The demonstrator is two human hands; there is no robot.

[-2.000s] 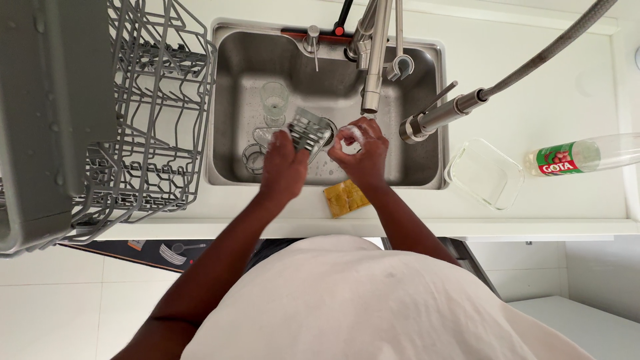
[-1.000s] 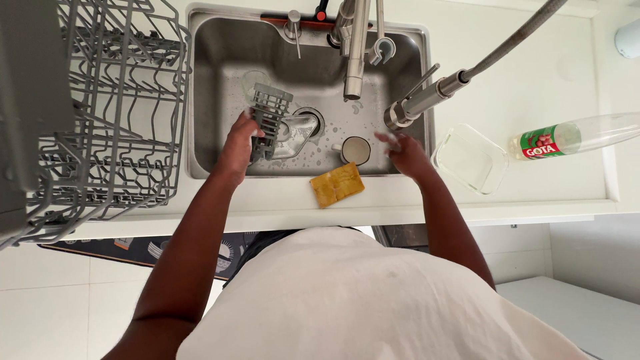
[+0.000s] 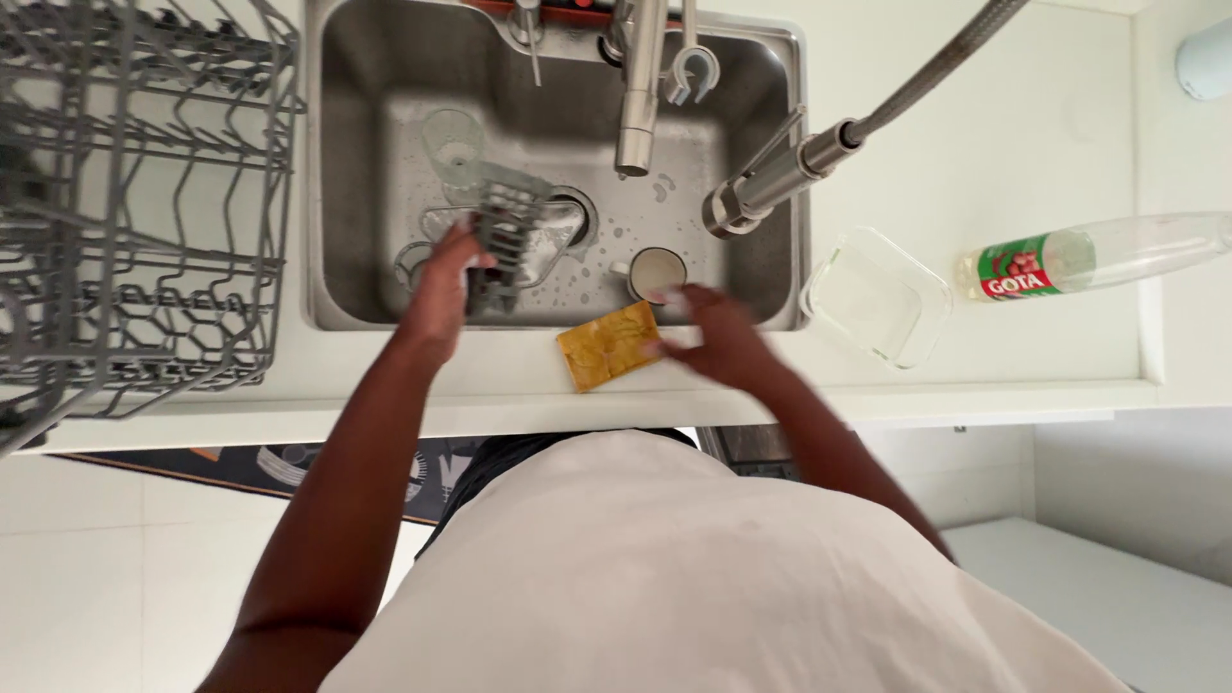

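My left hand (image 3: pixel 445 289) grips a grey slotted plastic basket (image 3: pixel 502 241), blurred, over the left part of the steel sink (image 3: pixel 385 173). Behind and below the basket lie a drinking glass (image 3: pixel 452 140) and a clear container (image 3: pixel 556 241) near the drain. A light cup (image 3: pixel 658 274) stands by the sink's front wall. My right hand (image 3: pixel 712 337), blurred with fingers apart, is just right of a yellow cloth (image 3: pixel 608 346) on the counter's front edge. Its thumb reaches the cloth's right edge; whether they touch, I cannot tell.
A grey dish rack (image 3: pixel 192 202) stands at left. The faucet (image 3: pixel 637 115) and a spray head (image 3: pixel 736 207) with its hose hang over the sink. Right of it, a clear glass dish (image 3: pixel 881 298) and a plastic bottle (image 3: pixel 1020 268) lie on the counter.
My right hand had something whitish at its fingers two seconds ago; the cup then shows in the sink, and the hand has since moved toward the yellow cloth. My left hand keeps the basket.
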